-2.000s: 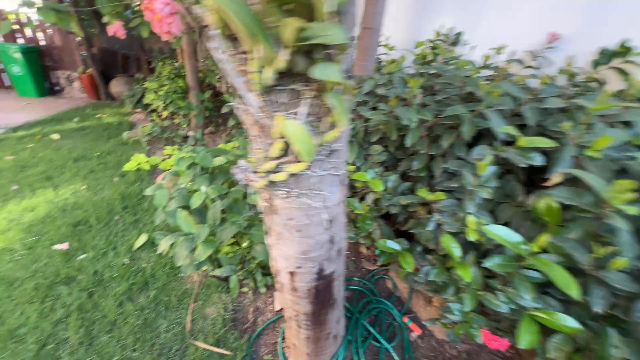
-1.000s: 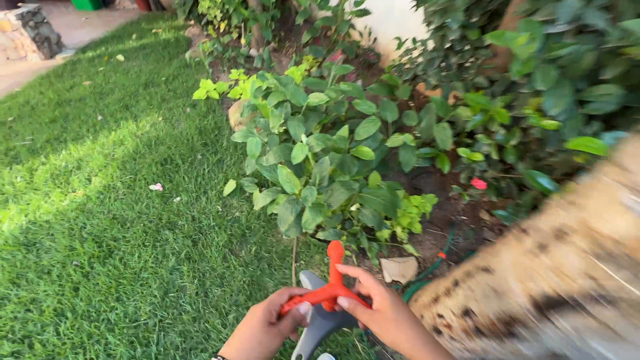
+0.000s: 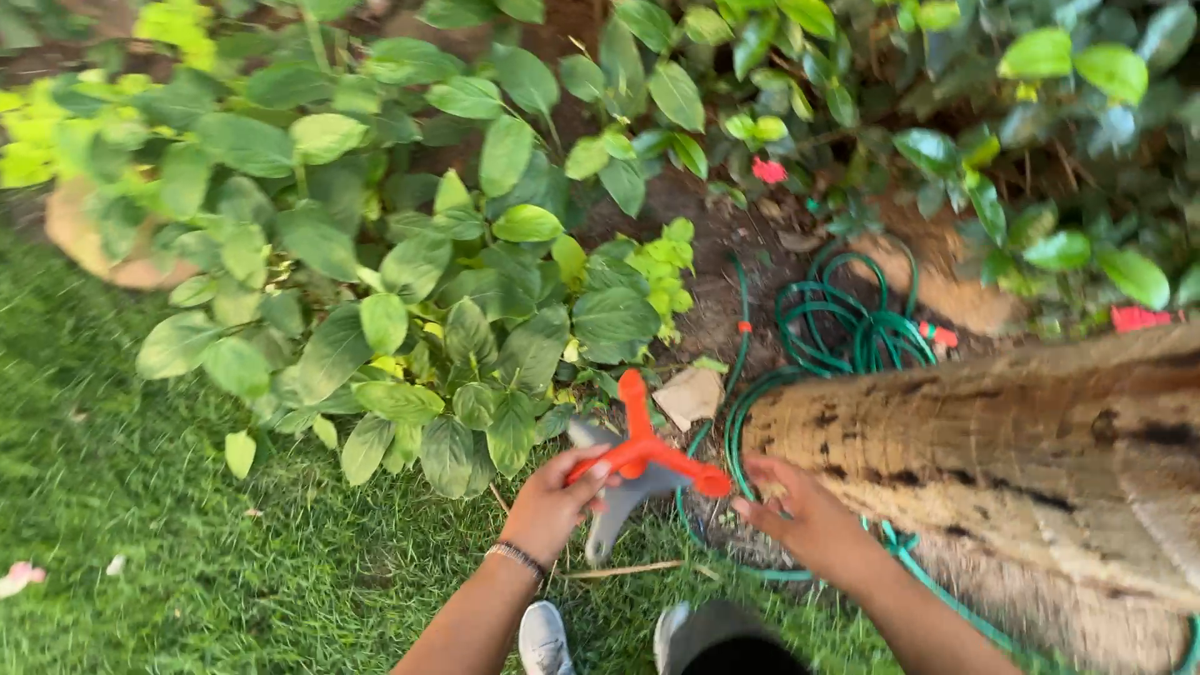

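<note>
A three-armed orange plastic piece [image 3: 639, 448] sits over a grey plastic base [image 3: 614, 516] with similar arms; it looks like a lawn sprinkler, though this is not certain. My left hand [image 3: 562, 492] grips one orange arm, its fingers closed around the end. To the right, my right hand [image 3: 792, 511] is apart from the piece, fingers spread and holding nothing, beside the lower trunk. Part of the grey base is hidden behind the orange arms and my left hand.
A tree trunk [image 3: 984, 450] spans the right side. Coiled green garden hose [image 3: 844, 328] with orange fittings lies on soil near its foot. Leafy shrubs [image 3: 450, 281], a flat stone [image 3: 691, 396] and a larger rock [image 3: 112, 239] border the grass [image 3: 309, 572]. My shoes [image 3: 544, 637] show below.
One second ago both hands touched the orange piece; my right hand has let go and moved right. Neither hand showed two seconds ago. The view has swung down toward the ground.
</note>
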